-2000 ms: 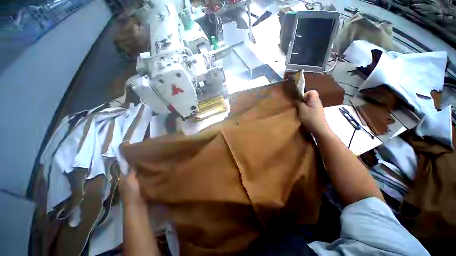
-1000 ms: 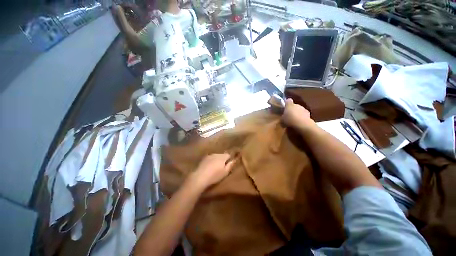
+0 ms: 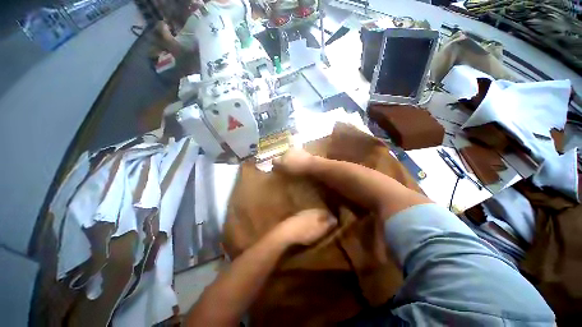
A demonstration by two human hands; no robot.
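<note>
The tan-brown garment panel point(image 3: 274, 204) lies bunched on the machine bed and hangs over my lap. My right hand point(image 3: 295, 163) is at the panel's upper edge, just below the brass-yellow clamp foot point(image 3: 274, 145) of the white sewing machine head point(image 3: 231, 121). My left hand point(image 3: 311, 226) lies lower on the panel near its central seam, fingers bent at a fold. The fingertips of both hands are blurred, so I cannot tell whether either pinches the cloth.
White cloth strips with brown bands point(image 3: 131, 191) drape at left. A dark-brown block point(image 3: 408, 126) sits before the screen point(image 3: 404, 67). Snips point(image 3: 450, 163) lie on white paper point(image 3: 429, 159). White cloth pieces point(image 3: 520, 105) are heaped at right. Another person point(image 3: 185, 35) is behind the machine.
My right hand has moved left from the panel's far right corner to the clamp foot. My left hand has moved slightly right and down. The panel, first held spread, now lies bunched.
</note>
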